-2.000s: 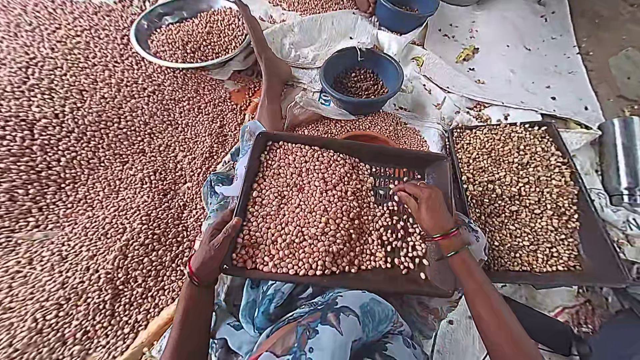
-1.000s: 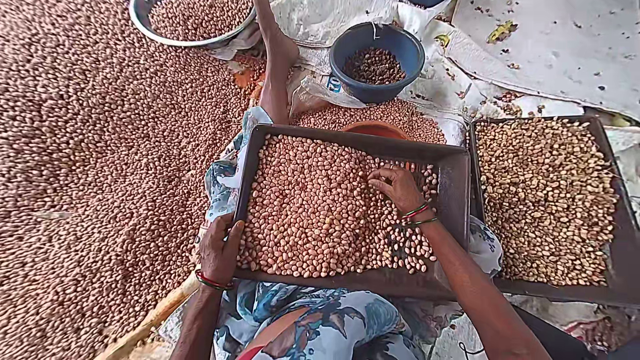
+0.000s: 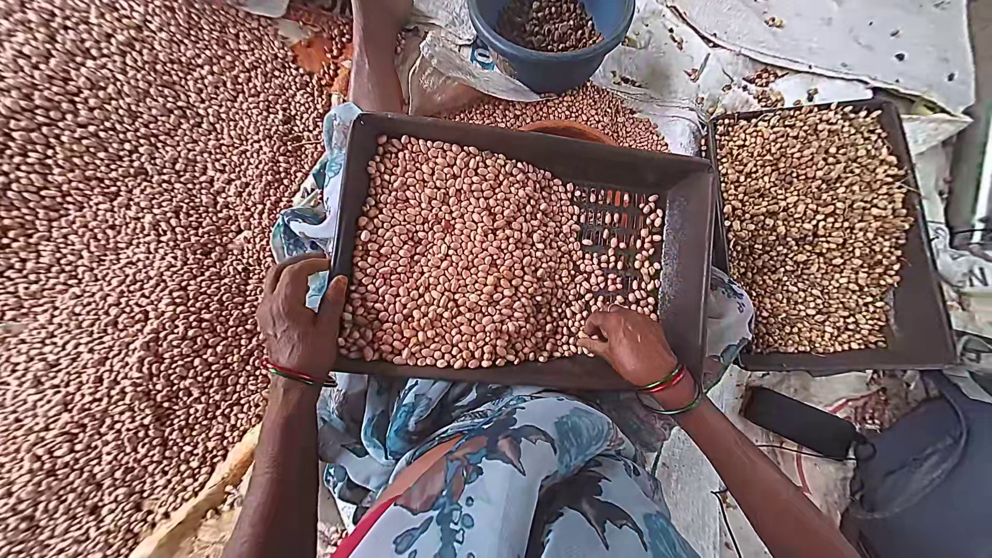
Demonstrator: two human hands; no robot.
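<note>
A dark plastic tray with a slotted bottom [image 3: 686,256] lies over my lap, holding many pinkish nuts or beans [image 3: 465,256] heaped at its left and middle. My left hand [image 3: 298,318] grips the tray's left wall, thumb on the rim. My right hand [image 3: 628,341] is at the lower right of the heap, fingers bent together and touching the nuts; whether it pinches any cannot be seen. Scattered nuts lie on the slots above it.
A second dark tray [image 3: 918,333] of browner pieces sits at right. A blue bowl [image 3: 542,70] holds dark pieces. A large nut pile [image 3: 139,232] spreads at left. Beyond my tray are a bare leg [image 3: 377,70], an orange-brown rim [image 3: 570,130] and white sacking [image 3: 837,39].
My right hand has moved from the upper part of the tray toward its near edge. More slots show at the tray's right side than one second ago. My left hand stays on the left wall.
</note>
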